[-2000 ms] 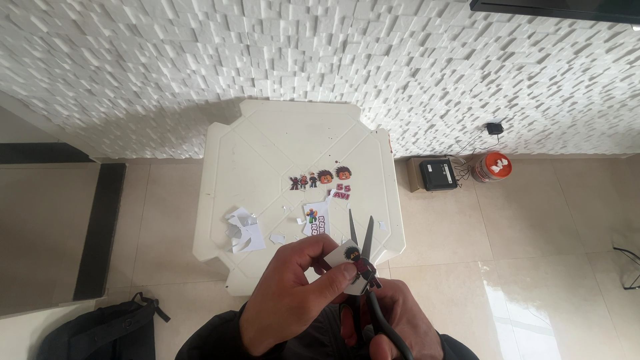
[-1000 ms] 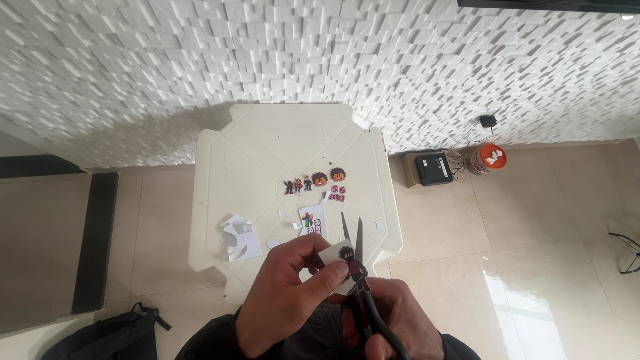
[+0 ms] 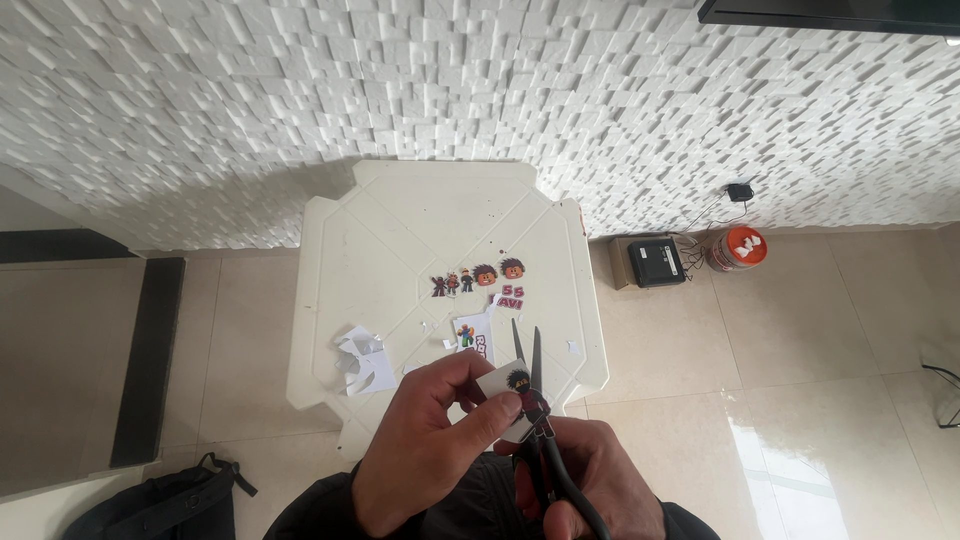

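Note:
Between thumb and fingers, my left hand (image 3: 442,435) pinches a piece of white paper (image 3: 493,381) printed with a dark-haired cartoon figure. My right hand (image 3: 600,472) grips black-handled scissors (image 3: 537,352); their blades are parted and point away from me, at the right edge of the figure. Beyond the hands, cut-out cartoon figures (image 3: 452,282) and two cut-out cartoon heads (image 3: 511,268) lie in a row on the white plastic table (image 3: 412,202). Cut-out lettering (image 3: 512,292) lies below the heads. A printed sheet (image 3: 466,330) is partly hidden behind my left hand.
Cut paper scraps (image 3: 371,367) lie on the table's left side, with small bits elsewhere. A textured white wall (image 3: 450,82) stands behind it. On the floor are a black device (image 3: 656,262) with cables, a red-lidded container (image 3: 739,249) and a black backpack (image 3: 165,502).
Both hands stay close together over the table's near edge, still holding the paper and scissors. No other plain change shows.

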